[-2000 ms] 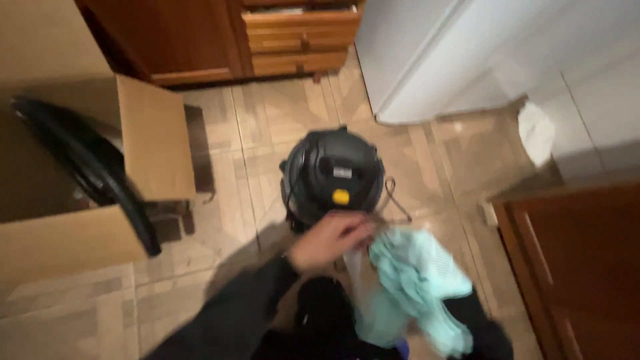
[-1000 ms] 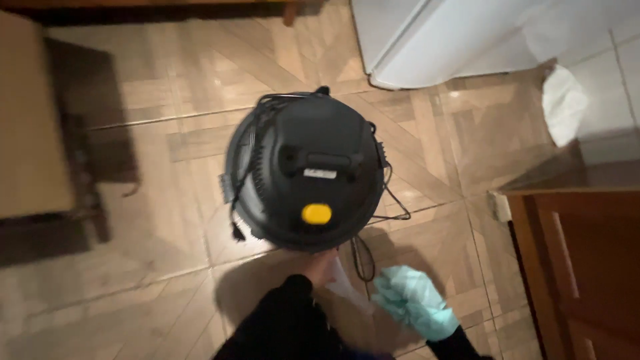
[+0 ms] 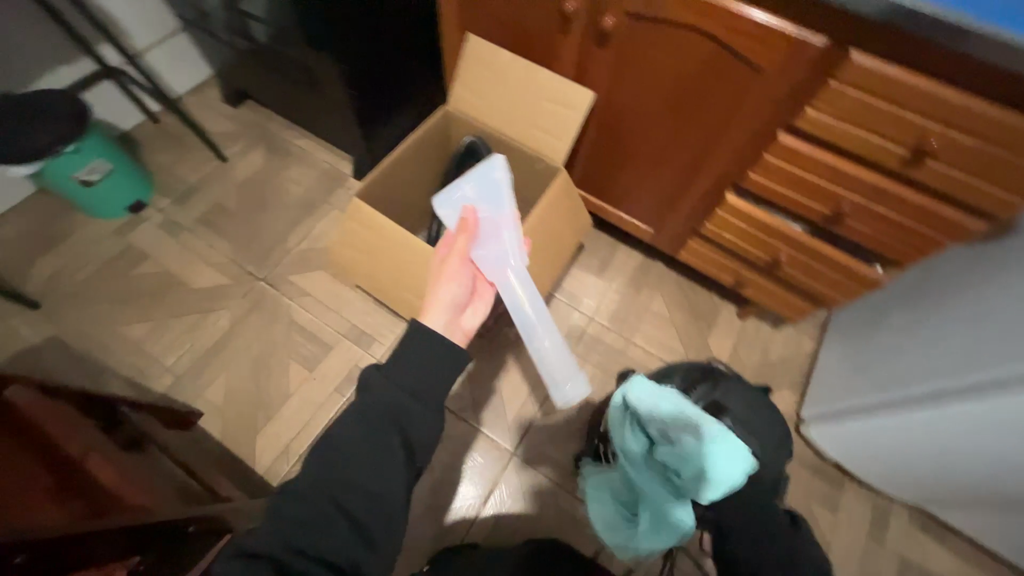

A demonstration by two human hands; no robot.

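Observation:
My left hand (image 3: 462,280) is closed around a translucent white plastic vacuum nozzle (image 3: 532,320), its wide head up and its tube slanting down to the right. Behind the nozzle stands an open cardboard box (image 3: 384,264) with a black hose (image 3: 466,156) partly visible inside. At the lower right, a light teal cloth (image 3: 668,464) covers my right hand, whose fingers are hidden; the black sleeve leads up to it. Under and behind the cloth is the round black canister vacuum cleaner (image 3: 760,408), on the tiled floor.
Wooden cabinets (image 3: 680,120) and drawers (image 3: 864,184) stand behind the box, one drawer slightly ajar. A white appliance (image 3: 920,384) is at the right. At the far left are a green pedal bin (image 3: 100,172) with a black lid and a stool's dark legs (image 3: 152,88). Wooden furniture (image 3: 72,472) fills the lower left.
My left hand, low by the vacuum cleaner a second ago, now holds the nozzle up in front of the box. The view has swung left. The cloth stays with my right hand.

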